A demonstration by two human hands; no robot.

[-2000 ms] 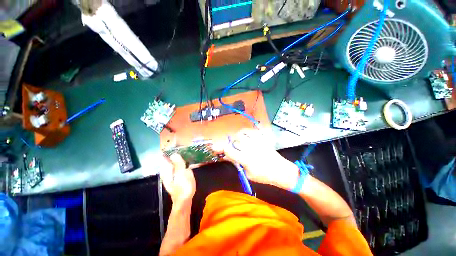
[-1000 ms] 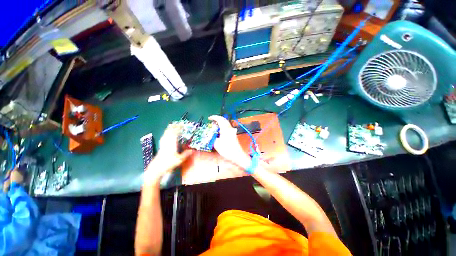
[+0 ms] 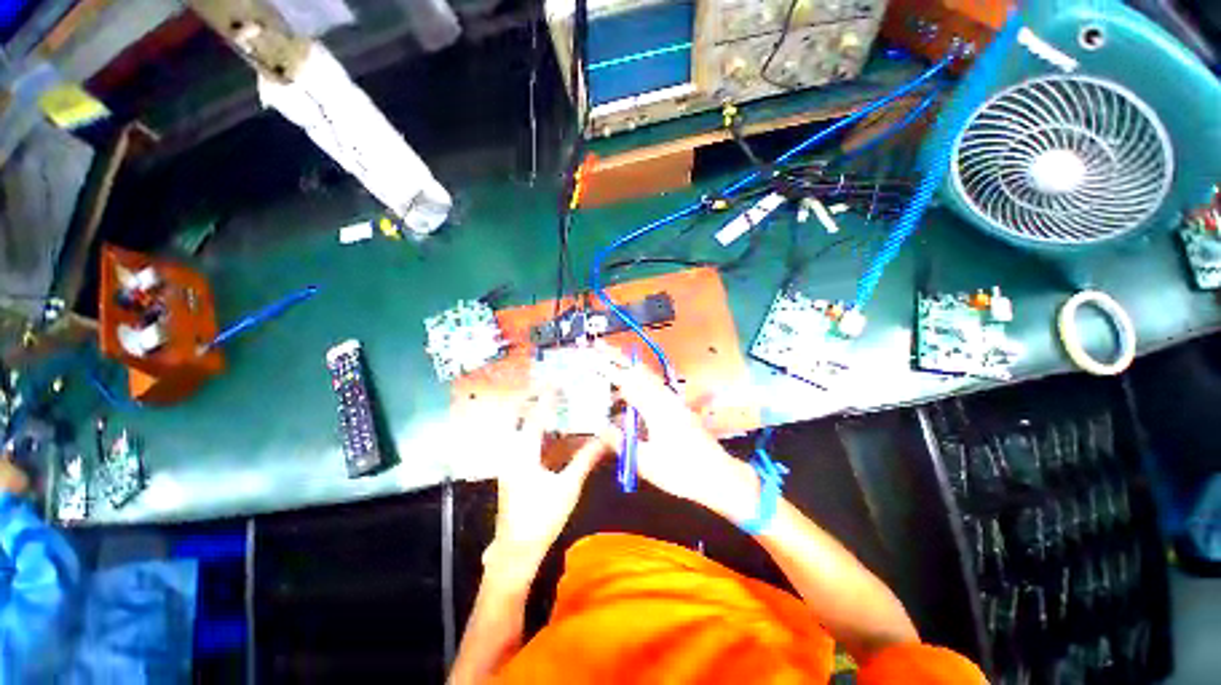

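Note:
A main board (image 3: 573, 384) lies over the orange-brown fixture plate (image 3: 703, 341), against its black connector block (image 3: 643, 315). My left hand (image 3: 533, 462) holds its left and front edge. My right hand (image 3: 670, 435) is at its right edge, with a blue pen-like stick (image 3: 628, 448) in the fingers, pointing toward me. Glare washes out the board and fingertips, so exact finger contact is hard to see. Another board (image 3: 465, 337) lies at the plate's back left corner. A blue wrist strap (image 3: 767, 490) is on my right wrist.
A remote control (image 3: 354, 412) lies left of the plate. Two boards (image 3: 803, 337) (image 3: 961, 335), a tape roll (image 3: 1095, 332) and a teal fan (image 3: 1061, 161) are right. An oscilloscope (image 3: 640, 60) stands behind. An orange-brown box (image 3: 158, 328) and a person's blue sleeve (image 3: 40, 562) are left.
Both hands have moved from the plate's back left to its middle with a board. A board now lies free at the back left corner. The blue stick now shows below my right fingers.

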